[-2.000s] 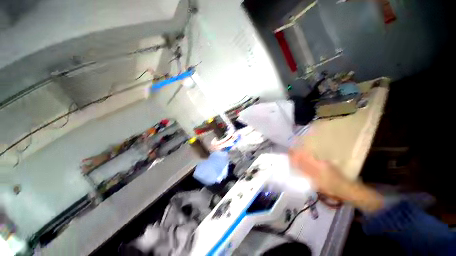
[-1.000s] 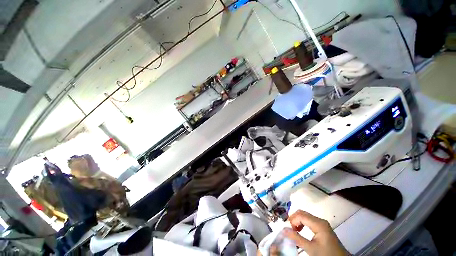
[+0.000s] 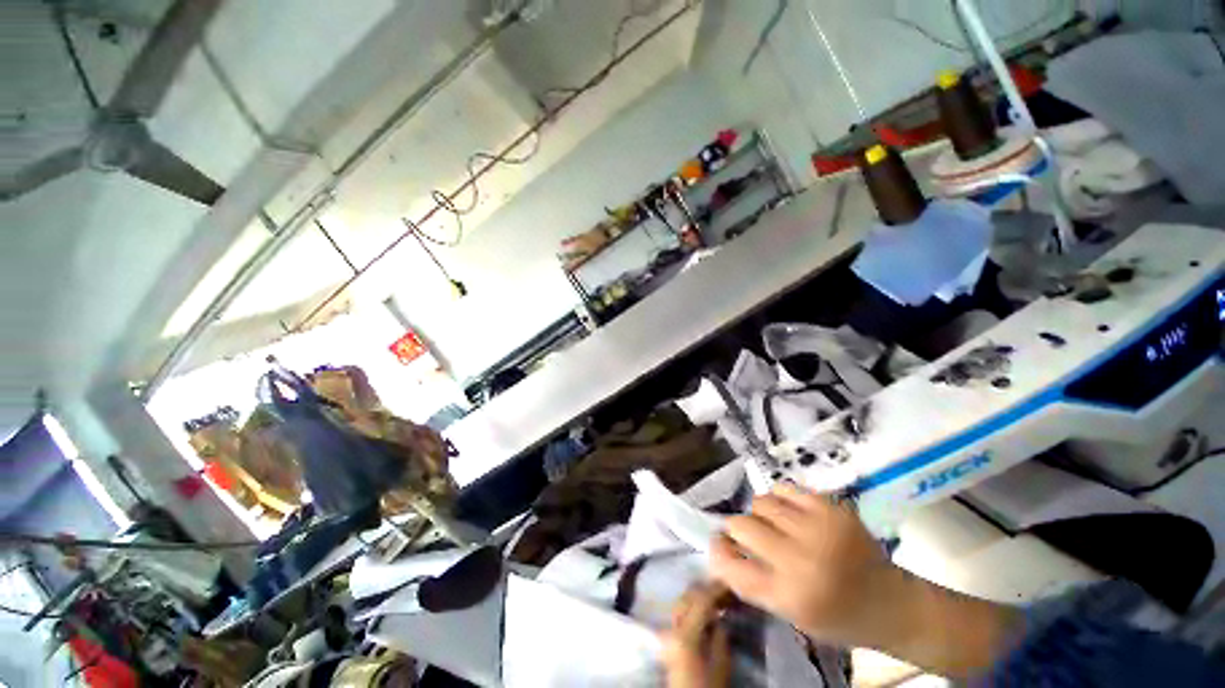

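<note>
My right hand point(image 3: 820, 571) is in front of the left end of the white JACK sewing machine point(image 3: 967, 437), fingers curled at the edge of a light grey piece point(image 3: 665, 522). It hides the needle and presser foot. My left hand point(image 3: 701, 634) is lower and left of it, blurred and cut off by the bottom edge, among the pale fabric; its grip is unclear. Light grey pieces with dark bands lie around both hands. A dark brown piece point(image 3: 1135, 548) lies on the machine table at the right.
A brown fabric pile point(image 3: 618, 477) and tangled grey pieces point(image 3: 820, 363) lie behind the machine head. Two thread cones point(image 3: 889, 188) and a light blue cloth point(image 3: 927, 249) stand out behind. A long pale table point(image 3: 672, 323) runs behind. Mixed bundles point(image 3: 323, 444) are at far left.
The view has swung, so the machine sits further right. My right hand has moved up to the machine head's left end. My left hand has come into view at the bottom.
</note>
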